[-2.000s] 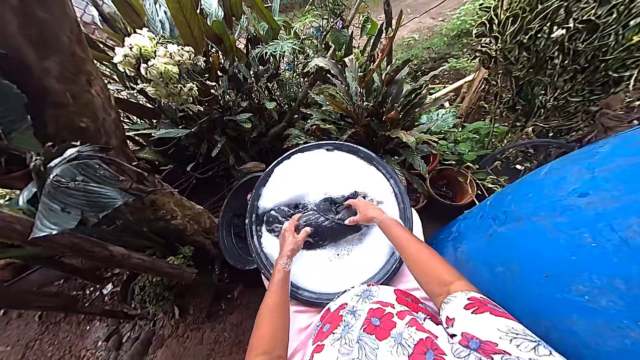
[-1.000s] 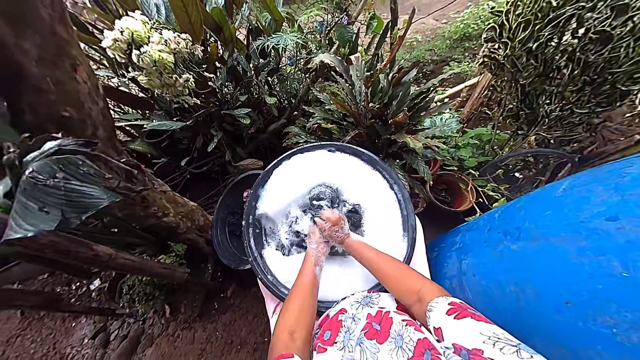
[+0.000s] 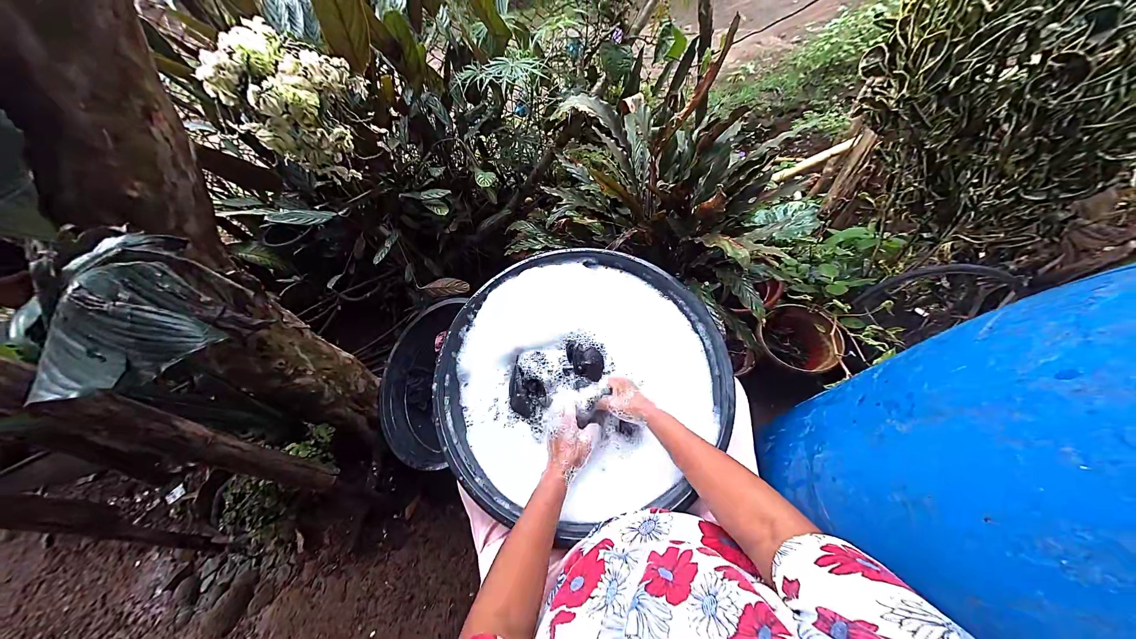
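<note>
A round black basin (image 3: pixel 723 399) full of white suds stands right in front of me. Dark wet cloth (image 3: pixel 527 392) lies in it, mostly under the foam, with parts poking out left of and above my hands. My left hand (image 3: pixel 571 442) is in the suds near the middle, its fingers curled on a piece of the cloth. Just to its upper right, my right hand (image 3: pixel 627 401) grips the same dark cloth. Foam covers some of the fingers of both hands.
A smaller black tub (image 3: pixel 404 435) with dark contents sits left of the basin. A large blue plastic drum (image 3: pixel 967 444) fills the right side. Potted plants (image 3: pixel 803 339) and leafy growth stand beyond, and a tree trunk (image 3: pixel 106 133) rises at the left.
Two seconds ago the cloth lay spread atop the foam with my hands apart; now it is mostly sunk in suds. Since one second ago my hands have moved lower in the basin and slightly apart.
</note>
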